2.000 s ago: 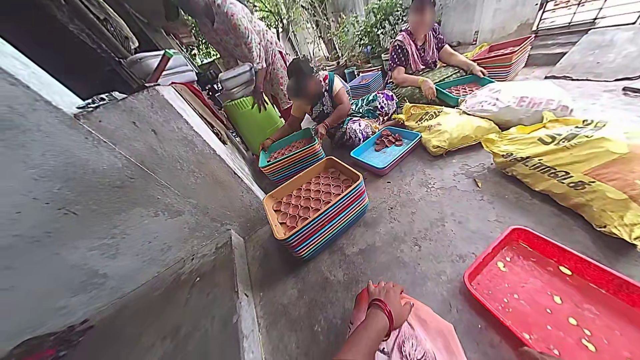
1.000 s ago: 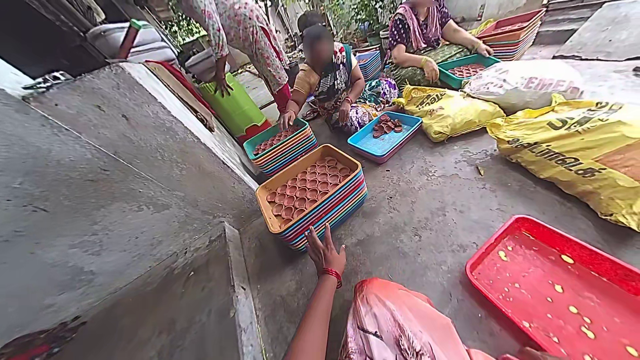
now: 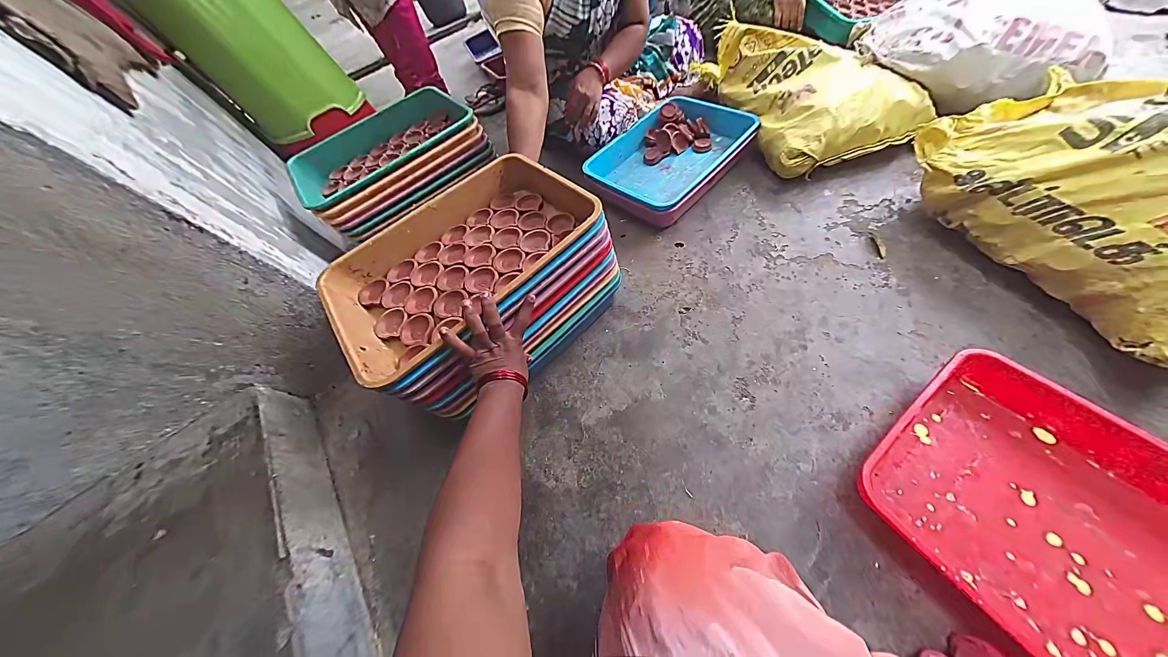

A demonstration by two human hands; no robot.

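Note:
My left hand [image 3: 491, 345], with red bangles at the wrist, rests its spread fingers over the near side rim of an orange plastic tray [image 3: 349, 336]. Rows of small clay cups [image 3: 453, 277] fill that tray, the top one of a tall stack of coloured trays [image 3: 570, 290]. My right hand does not show clearly; only a bit of skin is at the bottom edge. At the lower right lies a red tray [image 3: 1004, 511] spotted with yellow drops.
Behind the stack, a co-worker's arm [image 3: 526, 91] reaches down near a second stack with a green top tray [image 3: 310, 169]. A blue tray [image 3: 630, 173] holds loose clay cups. Yellow sacks [image 3: 821, 105] lie at the right, and a grey wall [image 3: 155, 301] runs along the left.
My left hand has moved from my lap, forward to the orange tray's rim. The view has moved closer to the stack. The standing person's bent upper body has left the view.

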